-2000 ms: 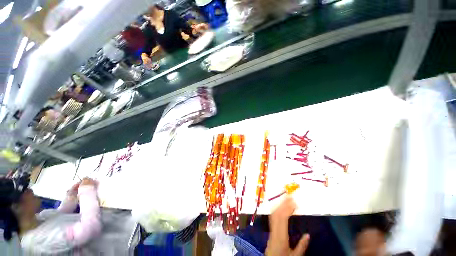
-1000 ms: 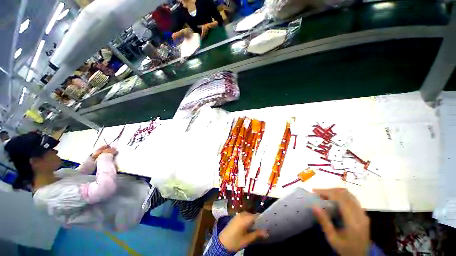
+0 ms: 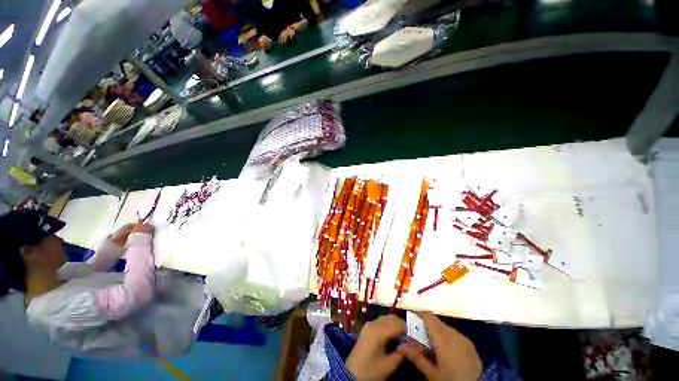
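Observation:
My left hand (image 3: 374,347) and my right hand (image 3: 444,350) are close together at the bench's front edge. Between their fingertips is a small white card (image 3: 417,330) with small black dots; both hands hold it. Beyond them, a dense bundle of orange flex circuits (image 3: 350,231) with dark red wires lies on the bench, its lower ends at the front edge. A single orange strip (image 3: 413,245) lies to its right. One loose orange circuit (image 3: 453,274) with a red lead lies nearer the front.
Loose red-wired pieces (image 3: 476,212) and white scraps (image 3: 514,249) lie right of the strips. A cloudy plastic bag (image 3: 268,231) is to the left, with a bubble-wrap bag (image 3: 301,134) behind it. Another person (image 3: 126,286) works at far left. A green conveyor (image 3: 484,104) runs behind.
The large grey dotted sheet seen a second ago is no longer visible; a small white dotted card is now in my hands. My hands have moved closer together.

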